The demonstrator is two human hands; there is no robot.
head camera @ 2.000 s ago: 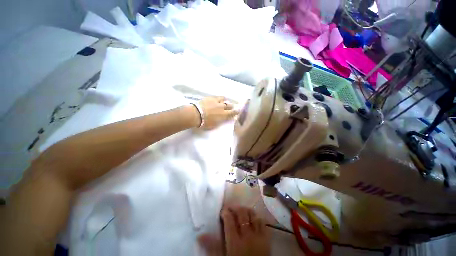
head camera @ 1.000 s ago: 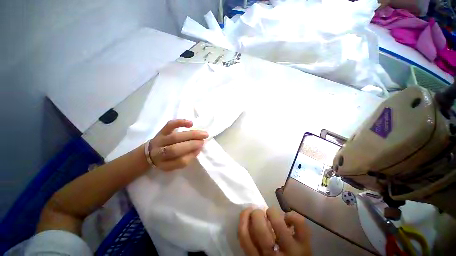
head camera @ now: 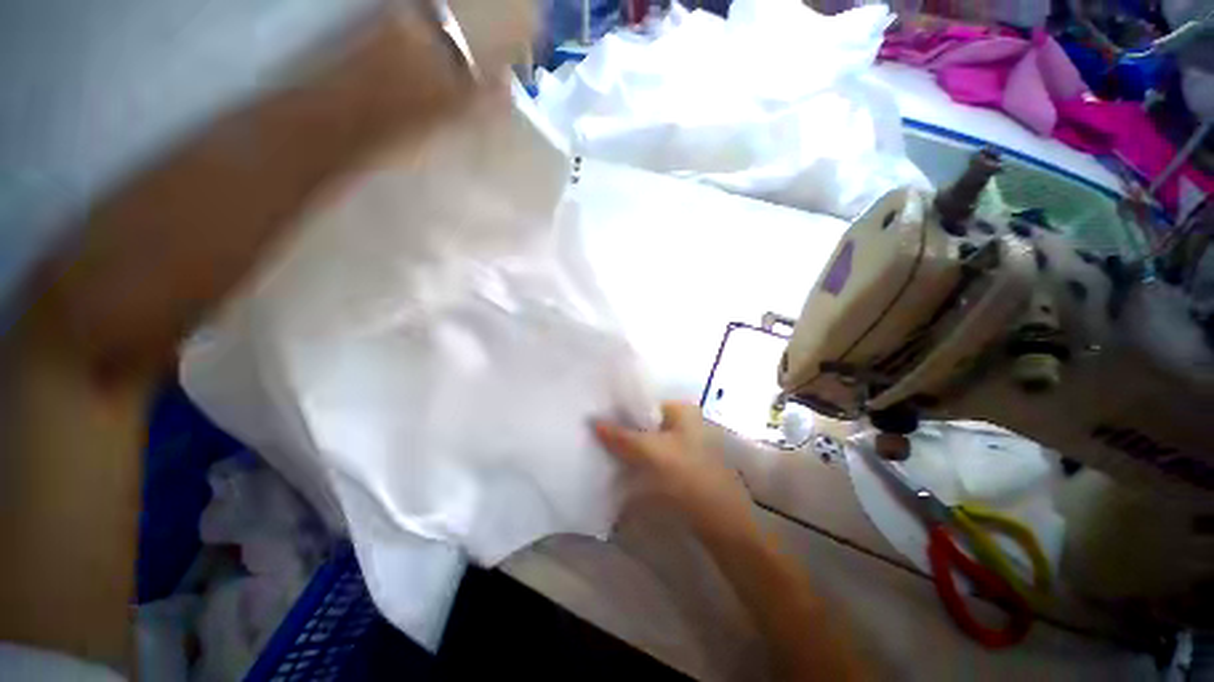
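Note:
The large white garment piece (head camera: 453, 373) is lifted and hangs in folds left of the sewing machine (head camera: 919, 307), its lower corner over the table's front edge. My left hand (head camera: 495, 43) is raised at the top edge, blurred and partly cut off, with the cloth's upper end hanging from it. My right hand (head camera: 662, 446) pinches the cloth's right edge, left of and below the needle plate (head camera: 748, 386). No cloth from my hands lies under the presser foot.
Scissors with red and yellow handles (head camera: 985, 566) lie right of the needle on a small white piece (head camera: 899, 506). A blue plastic basket (head camera: 313, 626) with white pieces is at lower left. A white fabric pile (head camera: 732, 107) and bright pink fabric (head camera: 1038, 87) are behind.
My left hand has risen from the table to the top edge, lifting the cloth. My right hand holds the cloth's right edge, higher in the picture. The view has shifted.

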